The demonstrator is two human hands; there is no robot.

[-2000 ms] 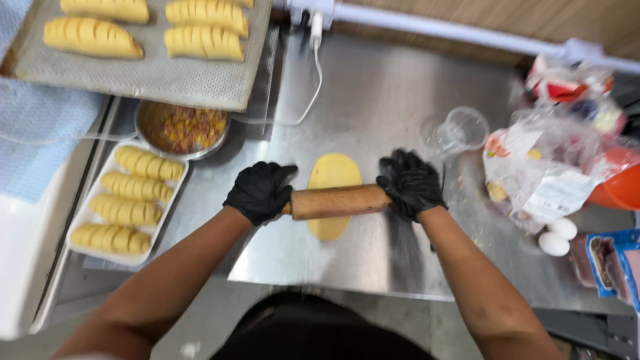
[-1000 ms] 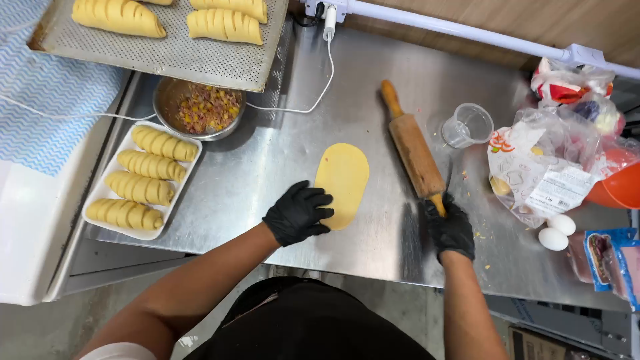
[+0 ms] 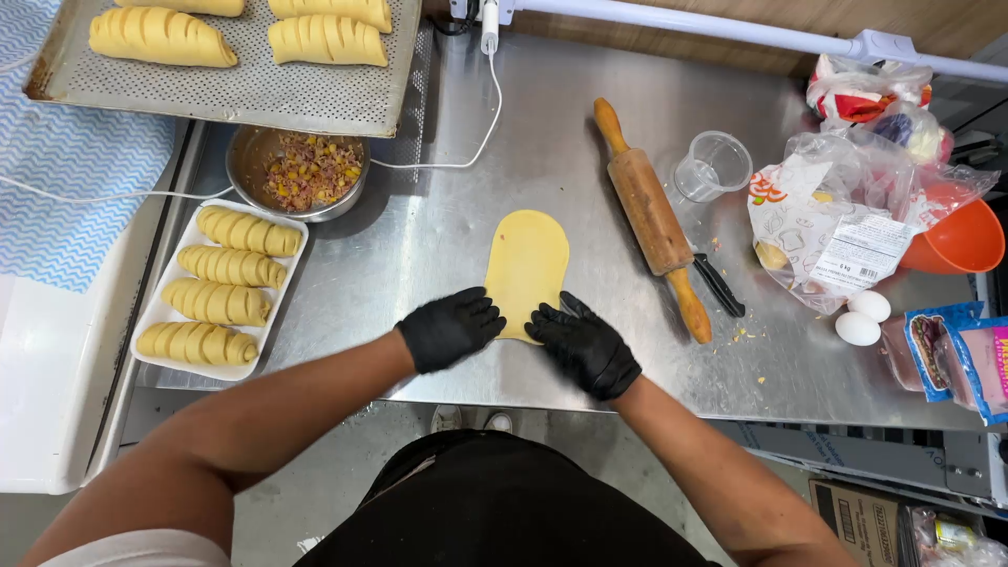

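A flat oval of yellow dough [image 3: 528,264] lies on the steel table before me. Black gloves cover both hands. My left hand [image 3: 453,327] touches the dough's lower left edge, fingers slightly spread. At its lower right edge, my right hand [image 3: 584,342] rests fingertips on the dough. To the right lies a wooden rolling pin [image 3: 647,213], slanted, with a black-handled knife [image 3: 718,285] partly under it. A steel bowl [image 3: 358,189] of chopped filling [image 3: 311,173] stands at the upper left. Below it, a white foam tray [image 3: 272,335] holds several scored dough rolls [image 3: 228,268].
A perforated metal tray [image 3: 236,98] with scored rolls overhangs the bowl. A white cable [image 3: 494,102] crosses the table's back. At right are a clear plastic cup [image 3: 713,167], a plastic dough bag [image 3: 835,213], eggs [image 3: 858,327], an orange bowl [image 3: 965,236] and meat packets [image 3: 945,354].
Two seconds ago both hands held the rolling pin over the dough. My right hand has since let go of the pin at the right and moved left to the dough.
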